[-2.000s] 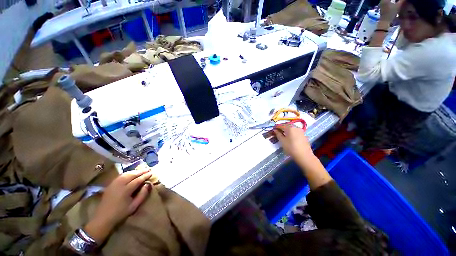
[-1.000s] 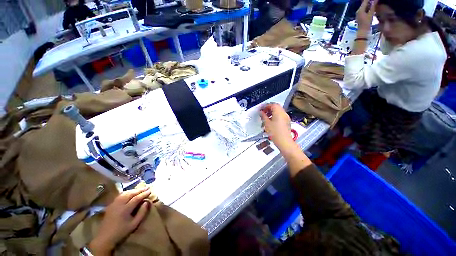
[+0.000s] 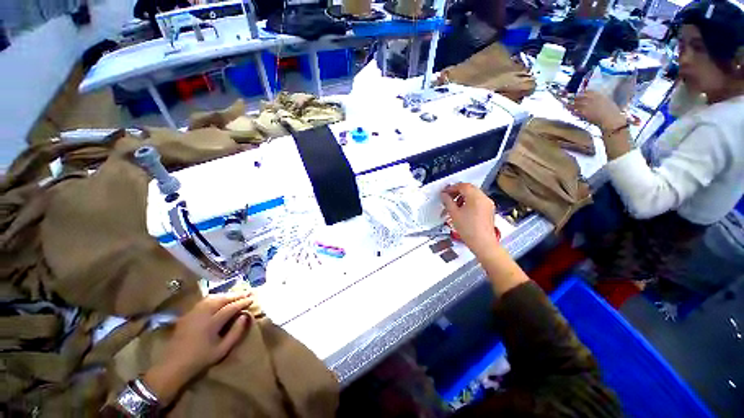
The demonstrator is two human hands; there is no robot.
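My left hand [image 3: 214, 326] lies flat on the tan-brown garment piece [image 3: 277, 371], close to the needle area of the white sewing machine [image 3: 245, 181]. My right hand [image 3: 473, 214] is raised over the right side of the table, thumb and fingertips close together. Whether something small is between them cannot be told. The scissors [image 3: 496, 234] lie beneath my right hand, mostly hidden by it; a bit of red handle shows. Two small brown swatches [image 3: 445, 250] lie beside them.
Label tapes [image 3: 390, 214] and a pink-blue snip [image 3: 330, 250] lie before the machine. A black cloth band [image 3: 328, 175] wraps its arm. Brown cloth [image 3: 90, 237] is heaped left. A blue bin [image 3: 608, 351] stands below right. A person [image 3: 681, 175] sits at right.
My right hand has moved up off the scissors and swatches, which it touched two seconds ago. My left hand stays on the garment. The other person's raised hand has come down.
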